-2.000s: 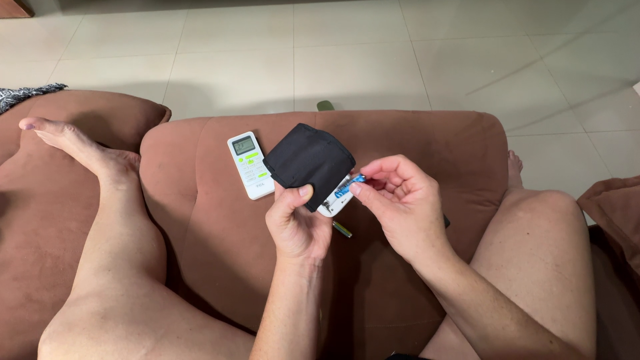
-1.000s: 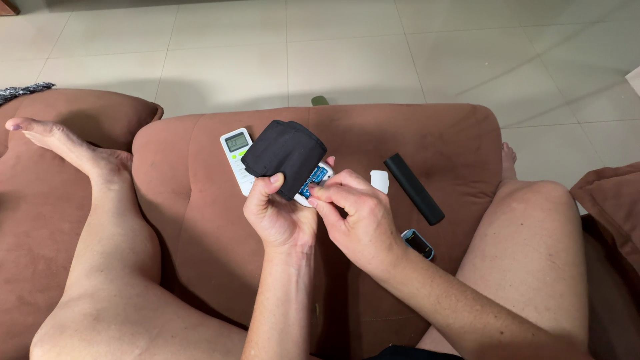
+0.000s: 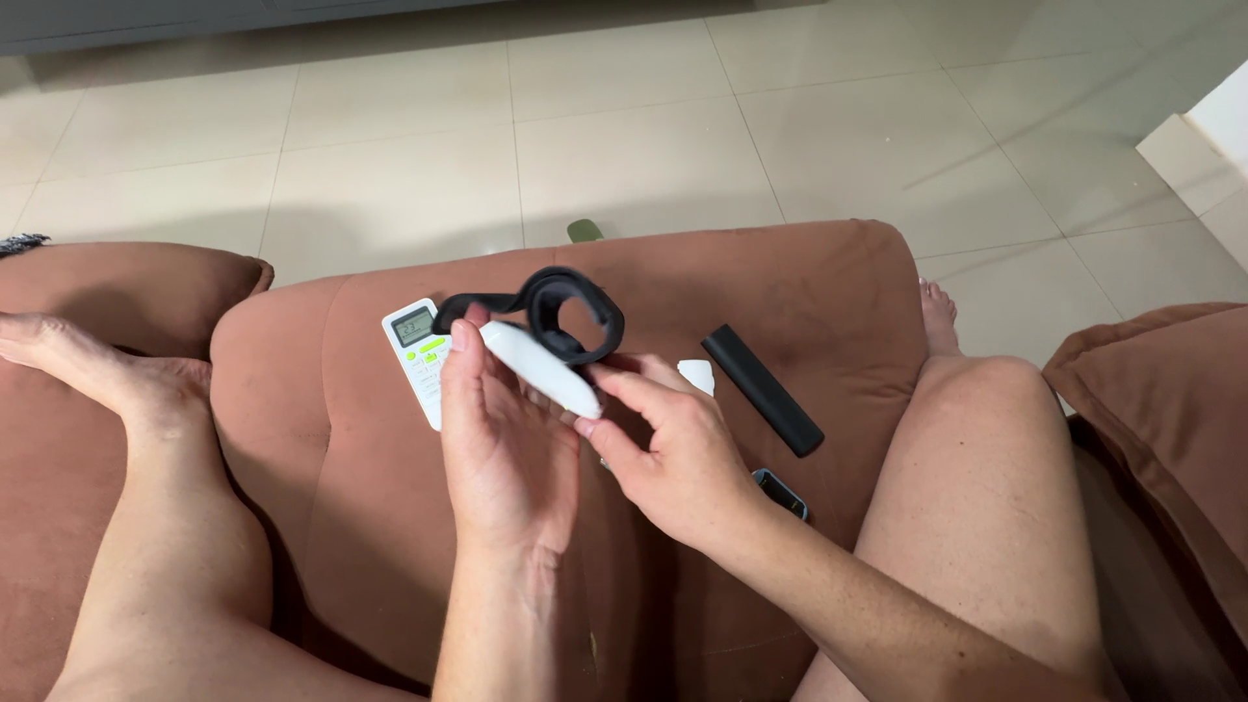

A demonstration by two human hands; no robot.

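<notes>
A white plastic device [image 3: 542, 369], seen edge-on, lies between my two hands, with a curled black cuff [image 3: 598, 307] attached at its far side. It looks like a wrist blood pressure monitor. My left hand [image 3: 507, 439] grips its left end between thumb and fingers, palm turned up. The fingertips of my right hand [image 3: 663, 439] pinch its right end. The batteries seen before are hidden from view. A white remote control [image 3: 417, 356] with a small display lies on the sofa left of the device, partly behind my left hand and the cuff.
On the brown sofa seat [image 3: 390, 546] lie a black bar-shaped object [image 3: 763, 390], a small white plastic piece [image 3: 696, 375] and a dark-screened small device [image 3: 780, 494] beside my right forearm. A green object [image 3: 584, 231] shows beyond the seat's far edge. My legs flank the seat.
The device has been tilted edge-on, so its blue battery area no longer shows. The cuff, flat over it before, now shows as an open loop. My right fingers have moved from the battery area to its end.
</notes>
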